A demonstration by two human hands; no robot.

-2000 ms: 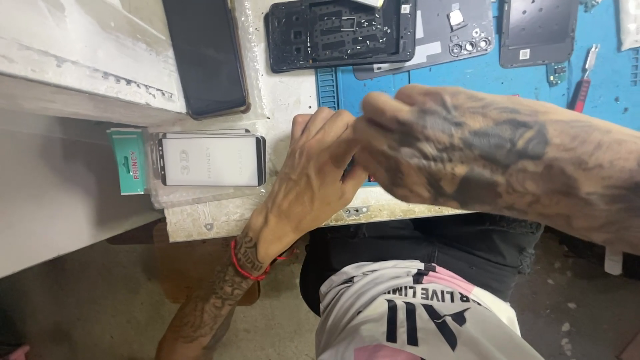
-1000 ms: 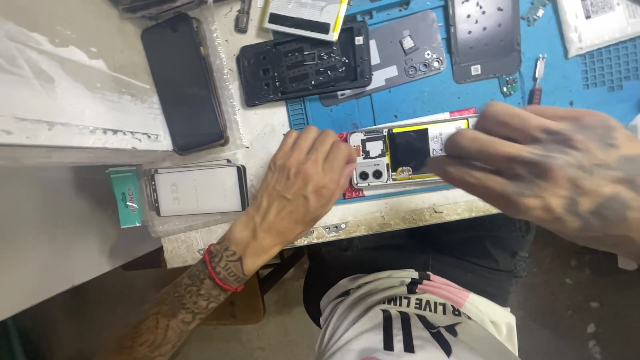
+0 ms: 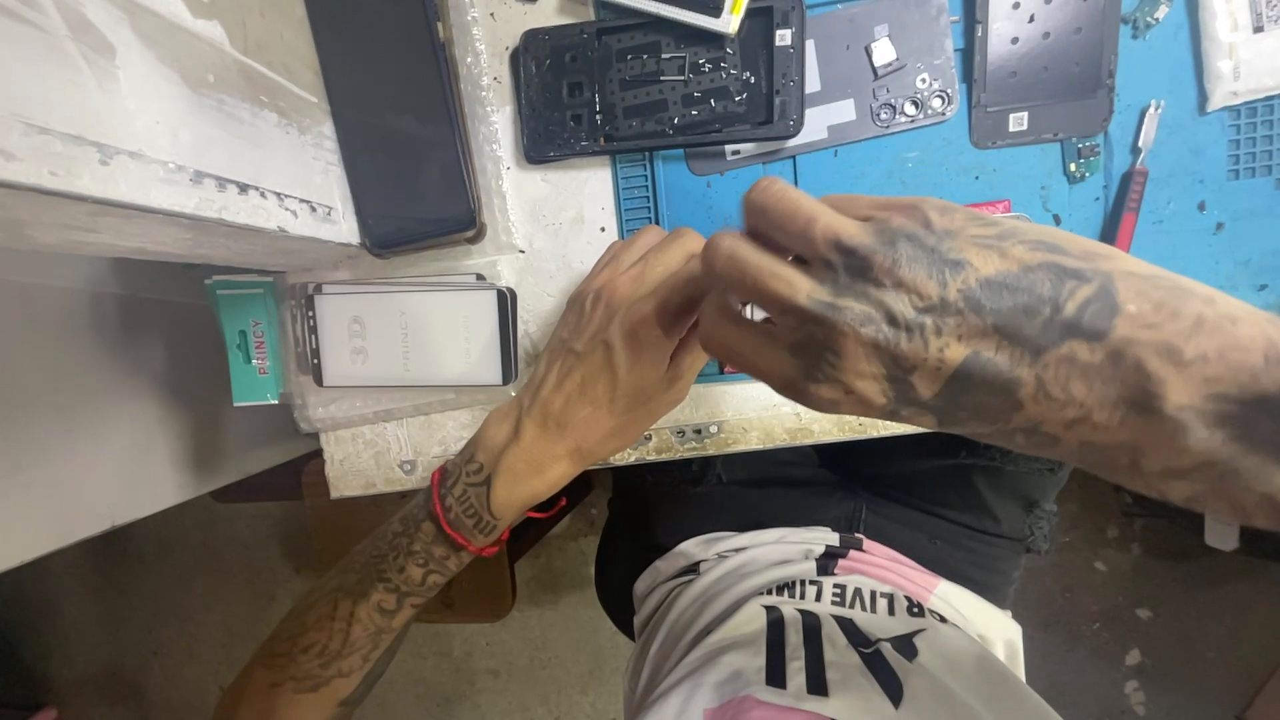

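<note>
My left hand [image 3: 625, 345] lies at the near edge of the bench with its fingers curled toward the blue mat. Right beside it, my right hand [image 3: 830, 300] arches over the same spot, its fingers bent and slightly blurred. The two hands meet or overlap at the fingertips and cover the opened smartphone almost wholly. Only a small pale bit of it [image 3: 755, 312] shows between my right fingers. A corner of a red item [image 3: 990, 208] peeks out past the right hand. Whether either hand grips something is hidden.
Beyond the hands lie a black phone frame with small screws [image 3: 660, 85], a grey back cover [image 3: 850, 70] and another dark phone shell [image 3: 1045, 70]. A red-handled tool [image 3: 1130, 205] rests on the blue mat [image 3: 900, 165]. At left are a dark phone [image 3: 400, 120] and packaged screen protectors [image 3: 410, 335].
My right hand has moved left, over the opened phone and against my left hand. The phone's battery and camera module, visible a second ago, are now covered.
</note>
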